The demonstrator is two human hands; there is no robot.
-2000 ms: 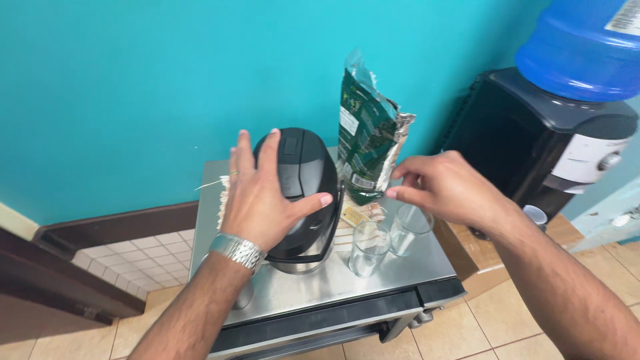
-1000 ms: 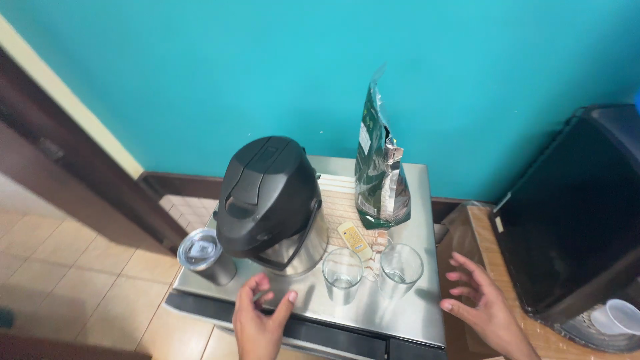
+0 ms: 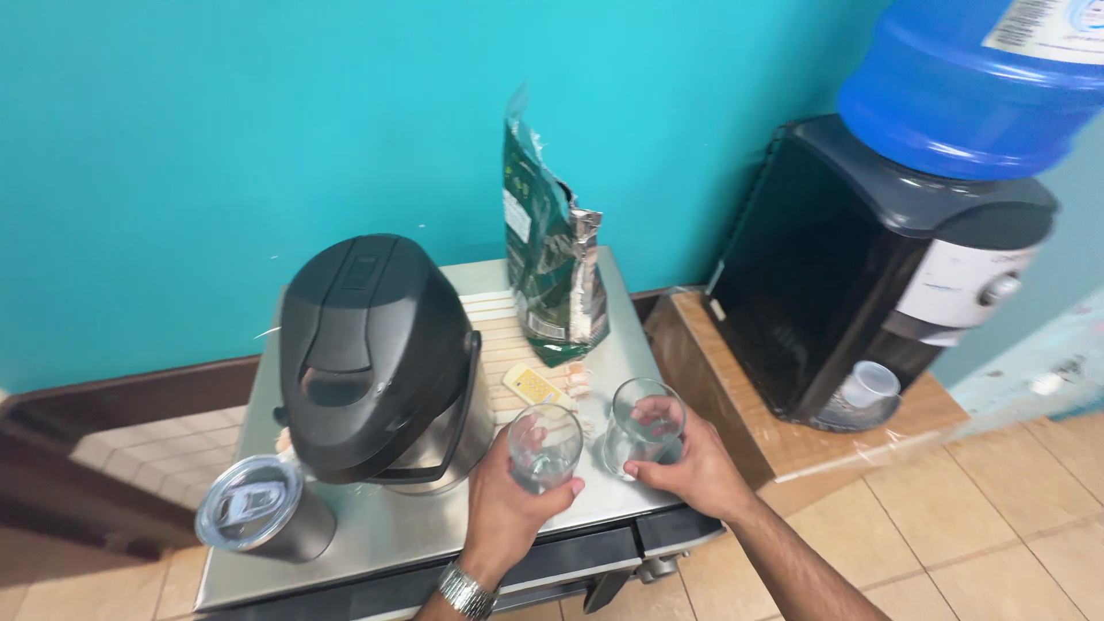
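Note:
My left hand, with a metal watch on its wrist, is wrapped around a clear drinking glass near the front of a stainless steel top. Just right of it, my right hand grips a second clear glass from its right side. A black and steel airpot stands left of my left hand. Behind the glasses lie a small yellow remote-like object and a slatted mat. On the mat's right side an opened green foil bag stands upright.
A steel tumbler with a clear lid stands at the front left of the steel top. To the right, a black water dispenser with a blue water jug and a plastic cup stands on a wooden surface. Behind is a turquoise wall.
Both hands, apart from the glasses one second ago, have closed around them. Two seconds ago my left hand was on the airpot's lid and my right hand was beside the green bag.

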